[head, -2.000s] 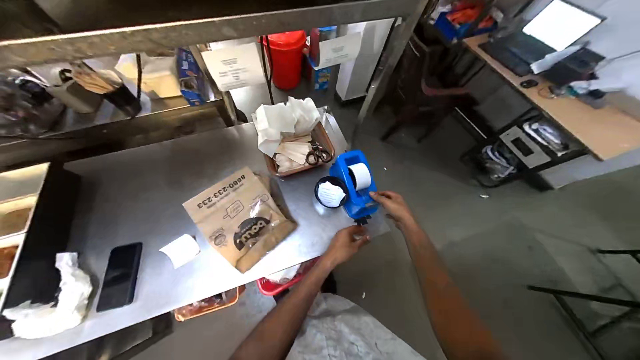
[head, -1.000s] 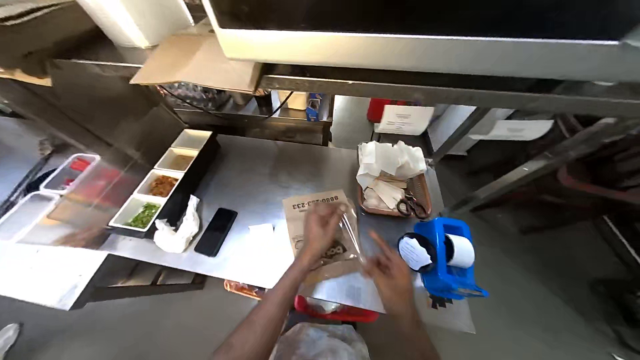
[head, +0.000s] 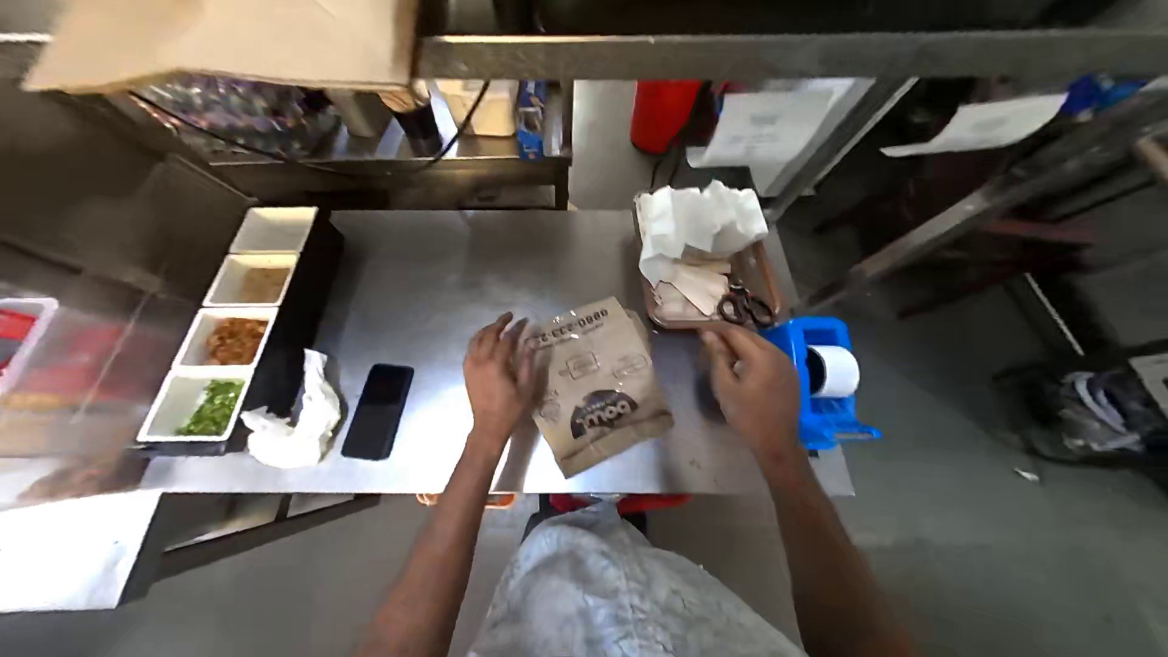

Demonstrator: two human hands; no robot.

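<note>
A brown paper bag (head: 598, 388), printed and with its top folded over, lies on the steel table (head: 438, 265). My left hand (head: 497, 379) is at the bag's left edge, fingers spread; whether it presses on the bag is hard to tell. To the right of the bag is my right hand (head: 753, 388), fingers curled and thumb near the index finger, just left of the blue tape dispenser (head: 821, 392). Whether anything thin is between those fingers does not show. Scissors (head: 745, 307) and white paper (head: 698, 224) are in a brown tray (head: 762, 274) beyond that hand.
A black phone (head: 378, 411) and a crumpled white cloth or tissue (head: 301, 420) lie at left, beside a black holder with several white food tubs (head: 224, 339). A metal shelf rail (head: 785, 57) crosses above the table's far side. Papers (head: 766, 128) hang from it.
Two seconds ago both hands were at the tape dispenser; one second ago they were over the bag. Now they are apart, on either side of it. The view has swung left.
</note>
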